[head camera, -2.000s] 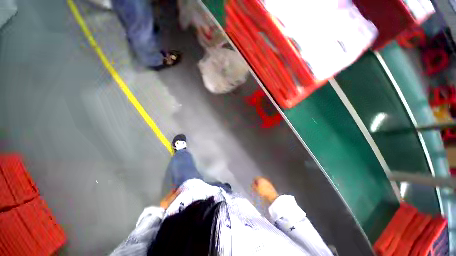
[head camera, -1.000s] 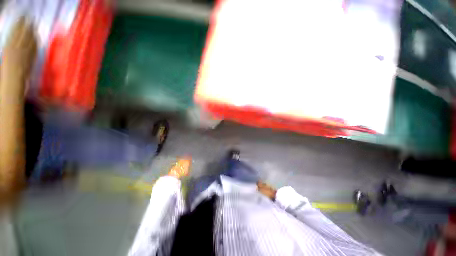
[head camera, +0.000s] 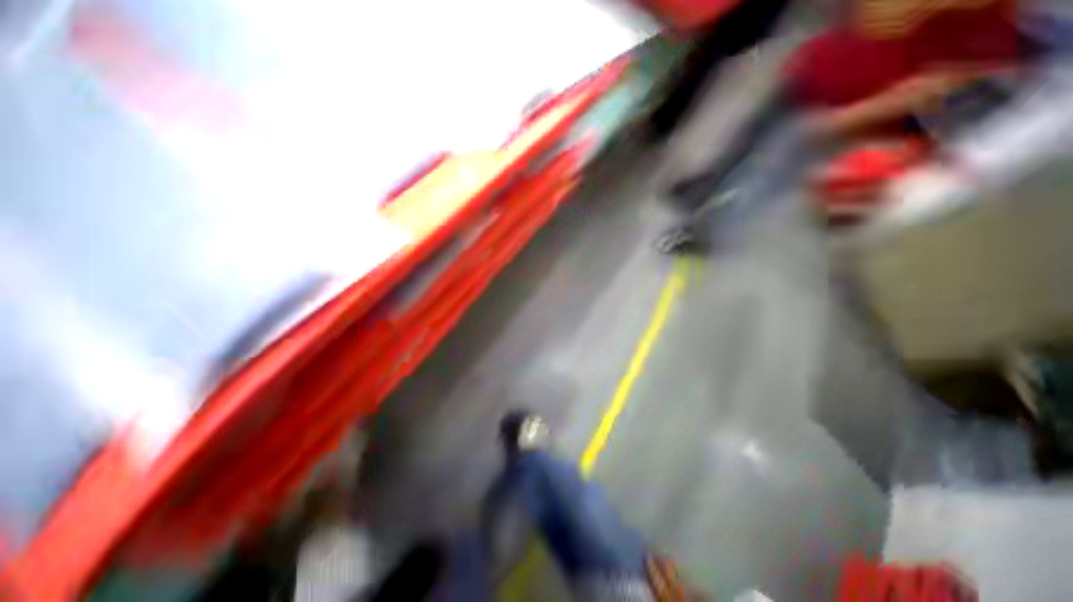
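Observation:
A large stack of red trays (head camera: 353, 347) fills the upper left, close to the camera and blurred. Its top is covered in glaring white, which looks like white sleeves (head camera: 294, 129). My right hand (head camera: 665, 579) shows small and blurred at the bottom edge, beside my trouser leg and away from the trays; whether it holds anything cannot be told. My left hand is not in view; a pale patch like my sleeve shows at the bottom left.
A person in a dark red shirt (head camera: 824, 65) is at the upper right, beside red trays (head camera: 871, 171) and a beige box-like surface (head camera: 988, 276). A yellow line (head camera: 635, 365) crosses the grey floor (head camera: 730, 388). Another red object (head camera: 906, 582) is at the bottom right.
The view has swung round. The white-topped red stack now fills the upper left, and the red-shirted person shows at the upper right. My left hand has left the picture; my right hand is at the bottom edge.

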